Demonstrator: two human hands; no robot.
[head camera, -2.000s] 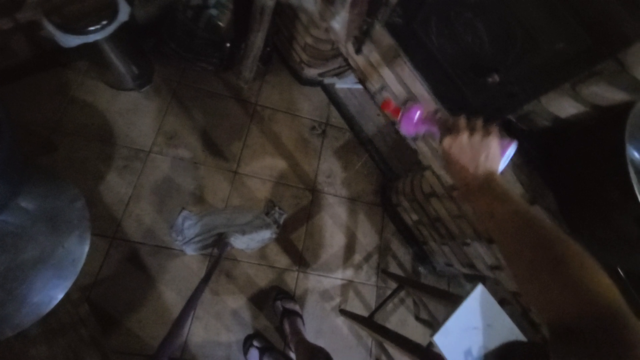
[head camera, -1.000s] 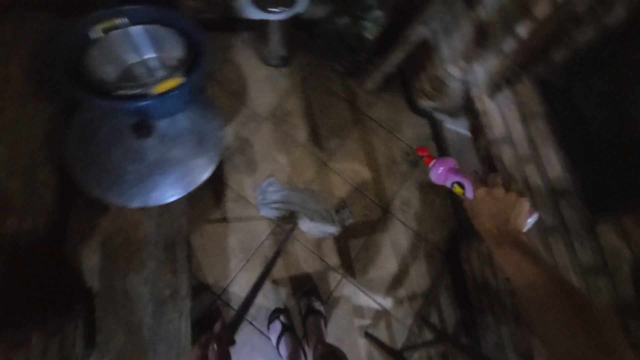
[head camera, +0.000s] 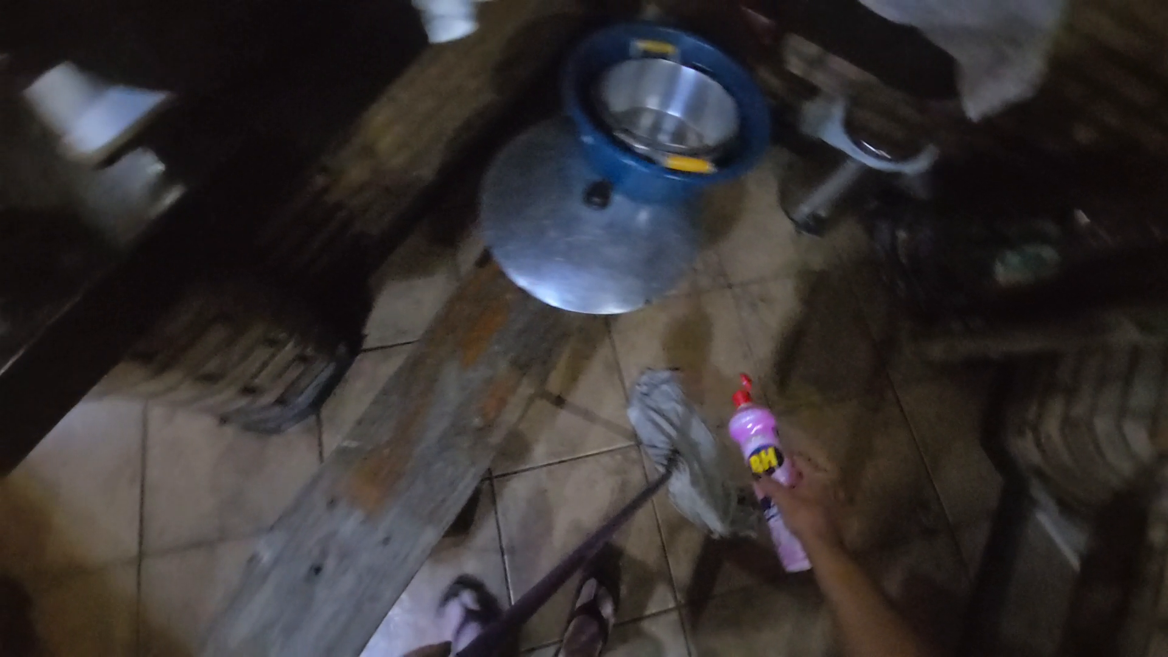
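My right hand (head camera: 801, 500) is closed around a pink plastic bottle (head camera: 774, 484) with a red cap, its top pointing away from me. At the bottom edge, my left hand (head camera: 429, 650) shows only in part, at the lower end of a dark mop stick (head camera: 575, 561). The stick's far end meets a wet-looking grey cloth (head camera: 680, 456) that lies crumpled on the tiled floor, just left of the bottle. How the left fingers sit on the stick is mostly out of frame.
A worn wooden bench (head camera: 392, 465) runs along the left. Near its far end are a large round metal lid (head camera: 584, 237) and a blue basin (head camera: 671, 178) with a metal pot (head camera: 669, 105) inside. Brick structures stand at both sides. My sandalled feet (head camera: 589, 611) are on the floor.
The view has swung far to the left, bringing the bench and whole basin in. The bottle in my right hand has moved from beside the brick ledge to beside the cloth.
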